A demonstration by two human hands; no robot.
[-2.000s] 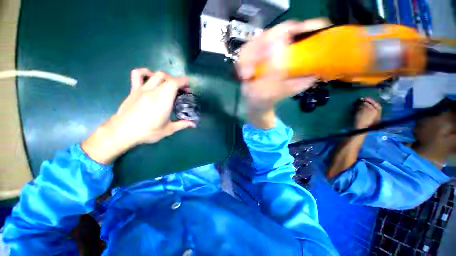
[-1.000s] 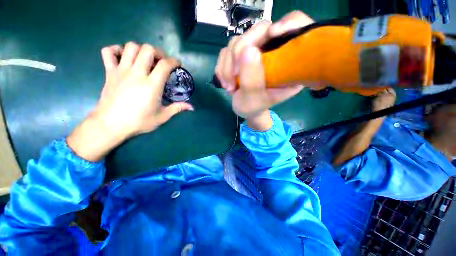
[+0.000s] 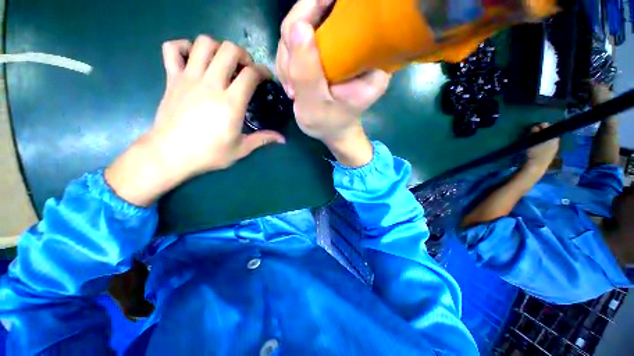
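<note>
A glossy round black part (image 3: 265,108) lies on the green bench. My left hand (image 3: 205,108) holds it from the left, with the fingers above and the thumb below. My right hand (image 3: 327,83) is shut around the front of the orange electric screwdriver (image 3: 389,35). The screwdriver's rear runs off toward the top edge of the picture. My right hand is close to the part's right side. The screwdriver's tip is hidden by my hand, so I cannot tell whether it touches the part.
A cluster of round black parts (image 3: 473,94) lies on the green bench (image 3: 90,146) to the right. Beyond it is a black bin (image 3: 525,69) with white contents. A pale curved strip (image 3: 52,62) lies left. A black cable (image 3: 584,118) crosses near a coworker's arm (image 3: 511,184).
The screwdriver and my right hand have moved left and up, close to the part. The screw feeder has gone out of view. More of the black cluster and the bin now shows.
</note>
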